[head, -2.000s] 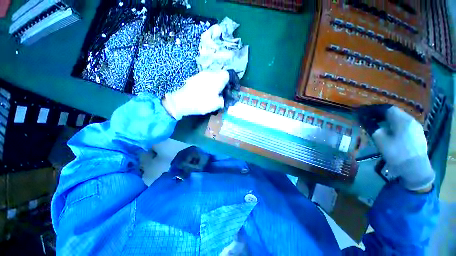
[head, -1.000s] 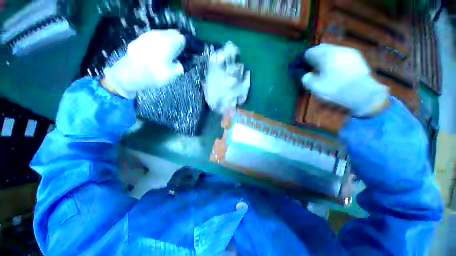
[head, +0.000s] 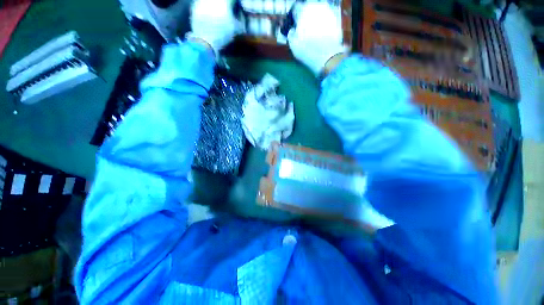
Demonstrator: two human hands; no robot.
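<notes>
My left hand, in a white glove with dark fingertips, is at the top of the picture, at the left part of a brown board with white pieces. My right hand, gloved the same way, is over the right part of that board. Both hands are blurred, and I cannot tell whether they grip anything. The orange-brown assembly jig lies near my body with the silver heat sink in it. My right sleeve hides the jig's right end.
The black screw tray is partly under my left sleeve. A crumpled cloth lies beside it. Finished assemblies lie far left. Stacked component fixtures stand right. A white device is at the top. Black crates are at lower left.
Both hands have moved forward and away from my body, from beside the jig to the board at the back. The heat sink and jig remain in front of me.
</notes>
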